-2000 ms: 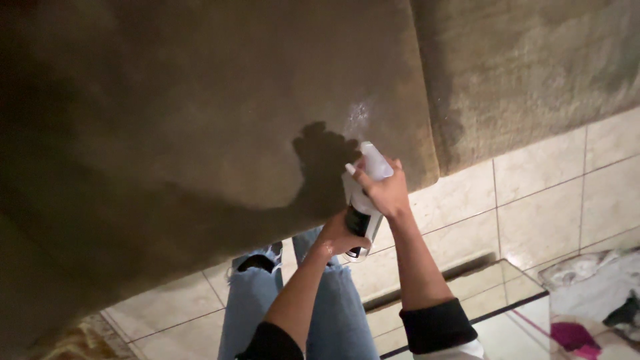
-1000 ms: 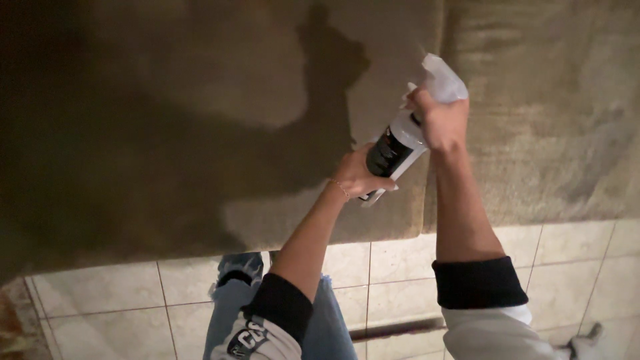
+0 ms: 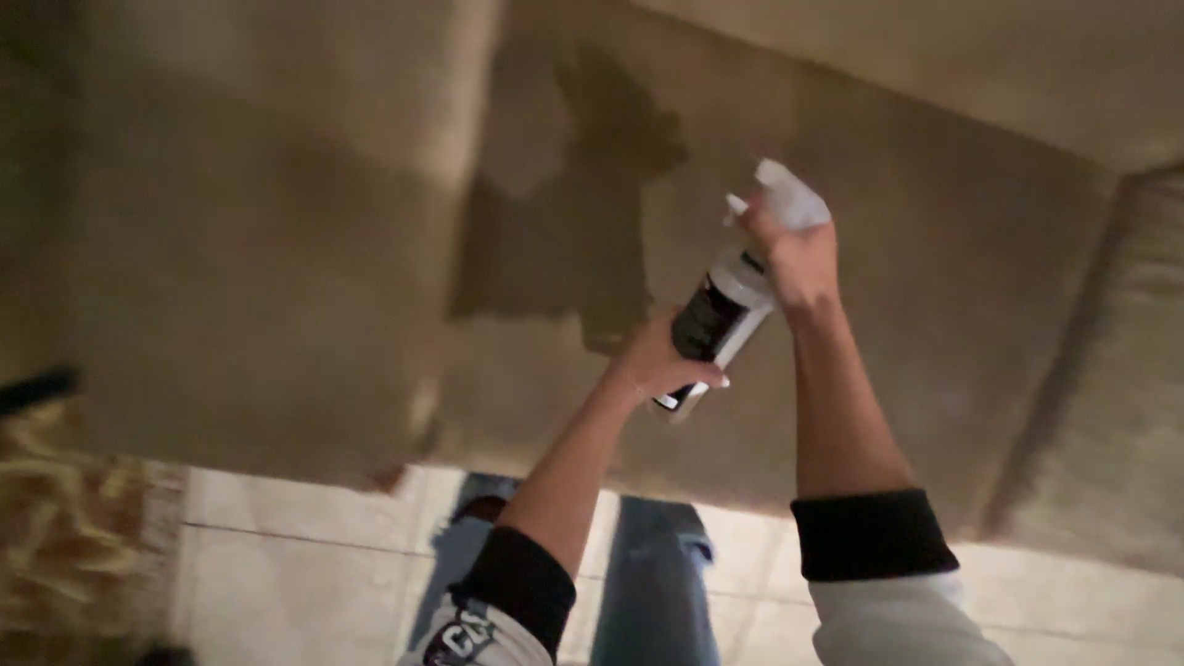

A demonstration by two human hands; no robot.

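Note:
A spray bottle with a dark label and a white trigger head is held tilted above a brown upholstered seat cushion. Around its trigger head closes my right hand, fingers at the trigger. My left hand grips the lower part of the bottle. The cushion fabric looks like that of a sofa, and a shadow of the hands and bottle falls on it to the left of the bottle.
Further upholstered sections adjoin at the left and right, with seams between. Below the sofa edge are pale floor tiles and my jeans-clad legs. A patterned rug lies at the lower left.
The view has shifted considerably over the sofa. Both hands keep hold of the spray bottle throughout. A white spot visible on the fabric two seconds ago does not show now.

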